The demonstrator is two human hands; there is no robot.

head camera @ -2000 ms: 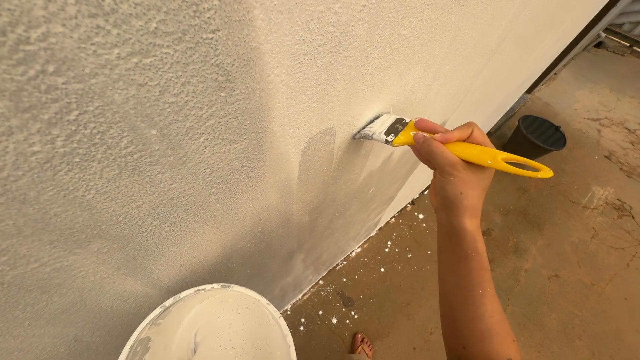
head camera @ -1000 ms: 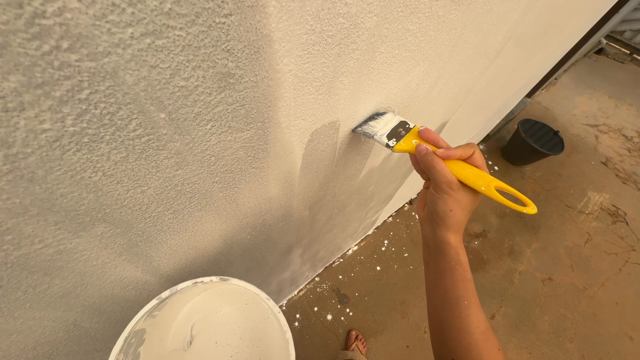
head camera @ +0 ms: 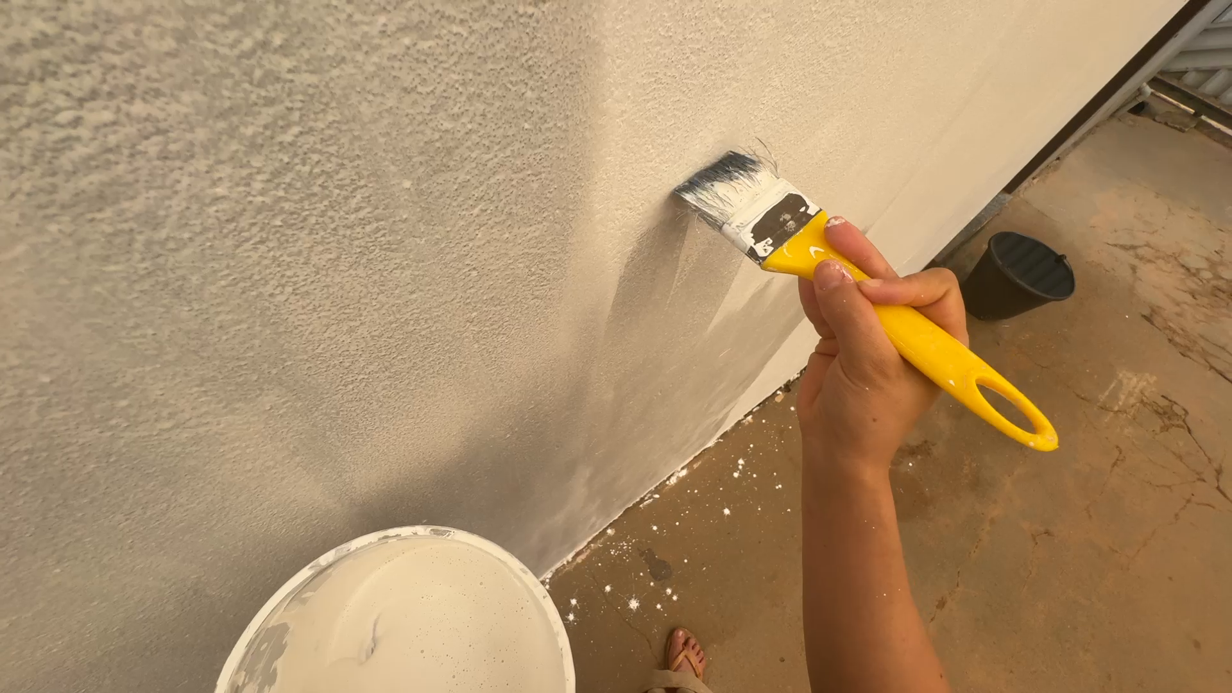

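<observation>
My right hand [head camera: 866, 356] grips a paintbrush by its yellow plastic handle [head camera: 929, 346], thumb and fingers around the part close to the metal ferrule. White paint coats the ferrule and much of the bristles [head camera: 724, 185], whose dark tips touch the rough textured wall [head camera: 462, 241]. Below the brush, darker streaks and shadow show on the wall. At the bottom left stands a round white bucket [head camera: 553, 616] of off-white paint, with paint smeared around its rim and inner wall. My left hand is not in view.
A black bucket [head camera: 1001, 289] stands on the cracked concrete floor [head camera: 1059, 520] near the wall's base. White paint spatters dot the floor along the wall. A sandalled foot [head camera: 685, 653] shows at the bottom. Light slatted metalwork [head camera: 1203, 58] is at the top right.
The brush handle's looped end has swung downward, and my right hand has turned with it. The bristles stay against nearly the same part of the wall.
</observation>
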